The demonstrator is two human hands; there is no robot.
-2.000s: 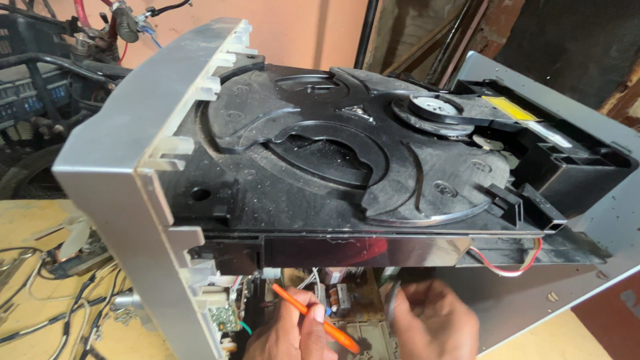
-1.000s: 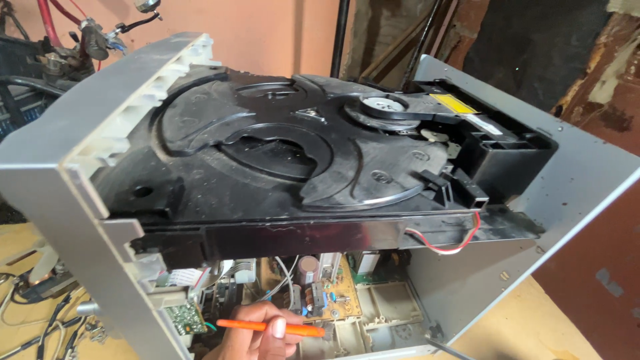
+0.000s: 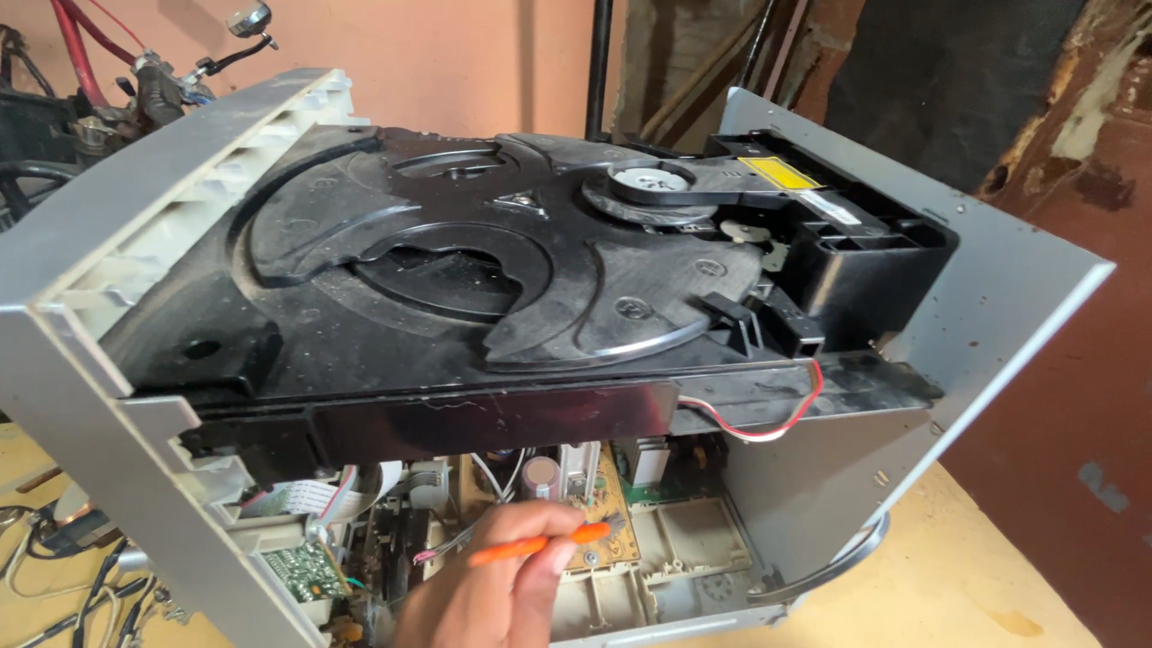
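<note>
My left hand (image 3: 504,576) grips an orange-handled brush (image 3: 540,543) between thumb and fingers, its dark bristles over a tan circuit board (image 3: 621,504) inside an opened disc-changer stereo unit. A capacitor (image 3: 541,477) stands just behind the hand. Above it spans the black plastic disc-changer mechanism (image 3: 432,360), dusty, with a round clamp (image 3: 652,180) and a yellow label. A red and white wire pair (image 3: 765,436) loops from its side. My right hand is out of view.
The silver front panel (image 3: 81,432) stands at the left, the grey back panel (image 3: 990,297) at the right. A black cable (image 3: 837,571) curves by the back panel's lower edge. Loose wires (image 3: 81,585) lie on the wooden table (image 3: 954,558). A bicycle or motorcycle handlebar (image 3: 162,90) is behind.
Two seconds ago both hands were at the lower opening; the right hand has since left view. The hand with the orange brush has moved in over the circuit board.
</note>
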